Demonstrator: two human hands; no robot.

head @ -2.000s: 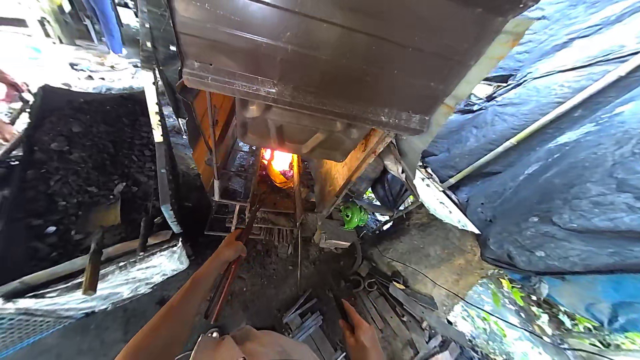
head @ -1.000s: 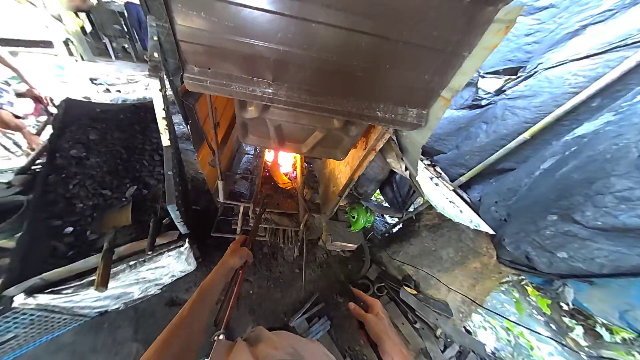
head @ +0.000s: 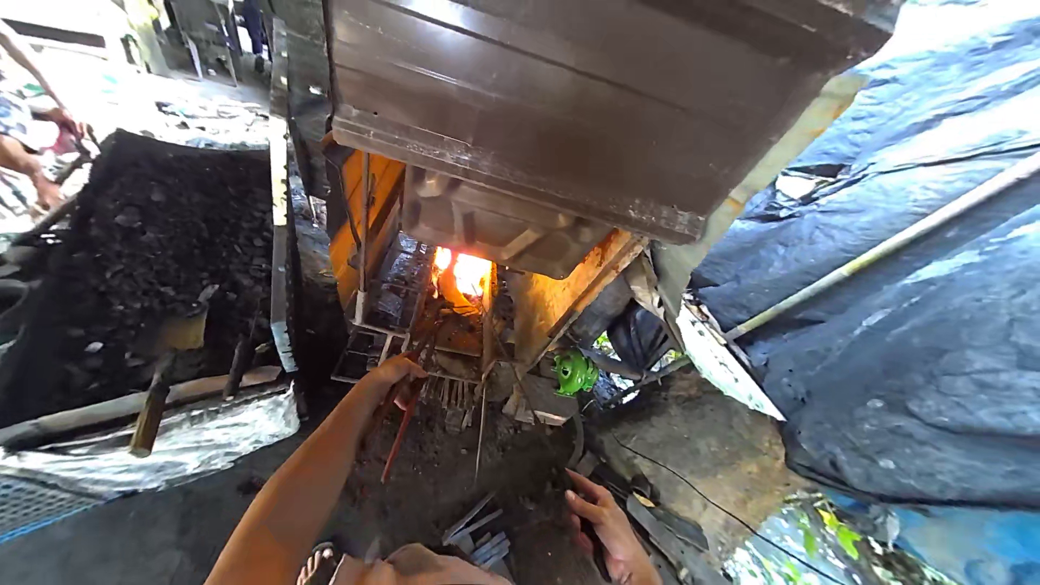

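Observation:
My left hand (head: 396, 379) is closed around long metal tongs (head: 400, 443) with a reddish handle, below the mouth of a forge. The dark front of the tongs points up toward the glowing fire (head: 461, 276), where their tips are hard to make out. My right hand (head: 605, 524) is low at the right, with its fingers partly curled beside a dark, narrow thing; whether it grips this is unclear. Several flat metal bars (head: 479, 540) lie on the ground between my hands. More dark metal strips (head: 662, 532) lie right of my right hand.
A brown sheet-metal hood (head: 520, 106) overhangs the forge. Charcoal (head: 179, 236) fills a bed at the left, with a wooden-handled tool (head: 150, 414) on its edge. A green blower (head: 575, 372) stands right of the forge. A thin cable (head: 699, 491) crosses the ground. Another person's arm (head: 28, 166) shows far left.
My right hand was low among the metal strips two seconds ago, then spread its fingers; now they are more curled. My left hand has stayed on the tongs by the forge.

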